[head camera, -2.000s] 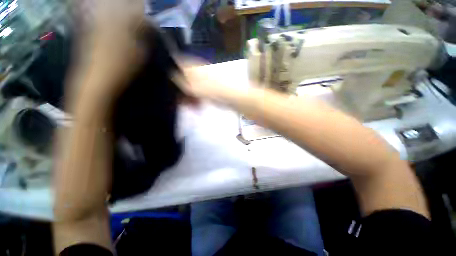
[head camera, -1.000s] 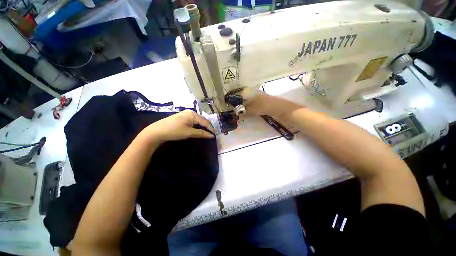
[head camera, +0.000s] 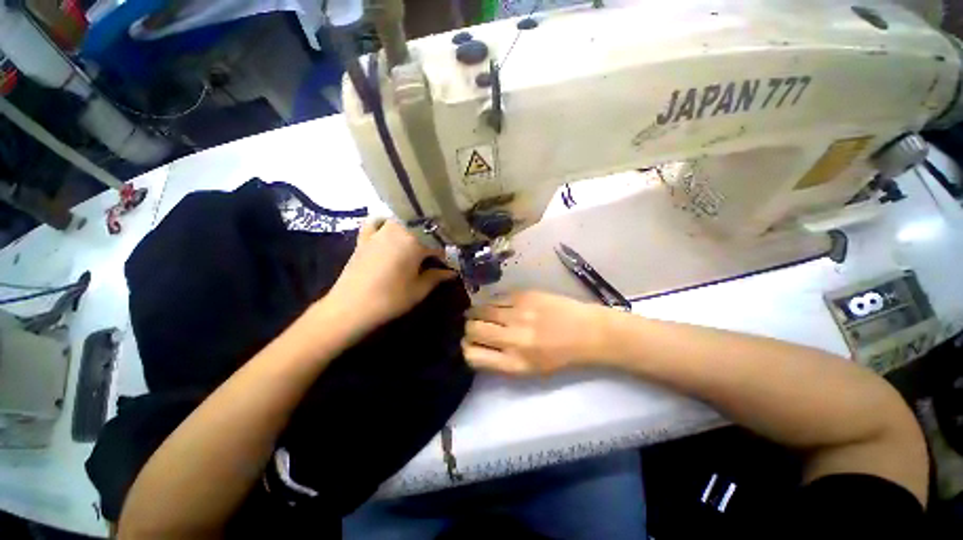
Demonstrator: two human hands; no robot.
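A black garment (head camera: pixel 211 285) lies heaped on the white table left of the needle area, with a small black-and-white patterned part (head camera: pixel 313 218) at its top edge. My left hand (head camera: pixel 385 271) rests on the garment just left of the presser foot (head camera: pixel 483 269), fingers bent and pinching the cloth. My right hand (head camera: pixel 533 334) is at the garment's right edge, just in front of the presser foot, fingertips on the cloth. The needle point cannot be made out. The cream sewing machine (head camera: pixel 634 116) stands behind my hands.
Black thread snips (head camera: pixel 593 278) lie on the machine bed right of the needle. A recessed tray (head camera: pixel 874 316) with white bobbins is at the right. A red item (head camera: pixel 125 208) and a dark tray (head camera: pixel 97 384) are at the far left. Printed scale marks run along the table's front edge (head camera: pixel 549 451).
The garment came from a blurred, lifted position to lie at the needle. My right hand has since moved from beside the needle down to the garment's edge. My left hand shifted slightly.
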